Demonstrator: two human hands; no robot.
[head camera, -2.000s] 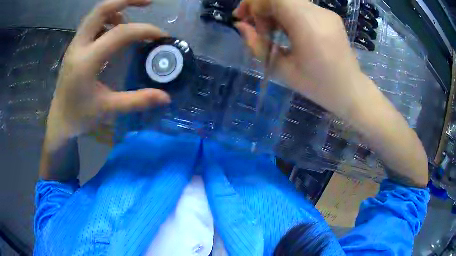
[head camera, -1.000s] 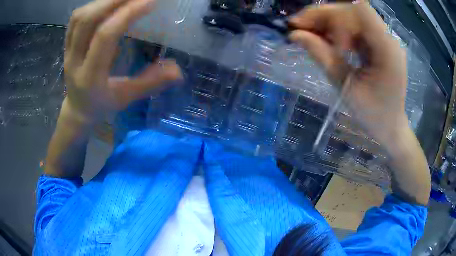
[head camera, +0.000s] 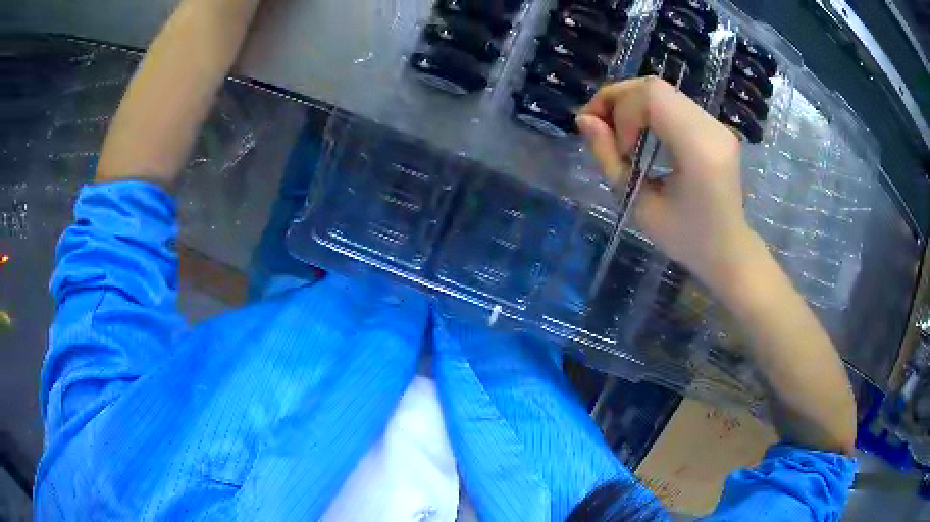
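Black round units (head camera: 449, 59) stand in several columns in the clear blister tray (head camera: 388, 245), which overhangs the bench's near edge. My right hand (head camera: 668, 133) is over the tray, holding silver tweezers (head camera: 624, 209) that lie back along the palm. Its thumb and forefinger are at the near end of a column, by a black unit (head camera: 544, 110); whether they touch it cannot be told. My left hand is out of the picture past the top edge; only the forearm shows.
The grey bench (head camera: 316, 51) lies under the tray. Crinkled clear plastic (head camera: 219, 153) is at left. Brown cardboard (head camera: 704, 449) with handwritten marks and a dark flat object (head camera: 637, 418) are low at right. A blue item (head camera: 885, 433) is at far right.
The unit two seconds ago in my left hand is no longer visible. My left hand has moved up out of view. My right hand has moved down from the tray's top, uncovering more units.
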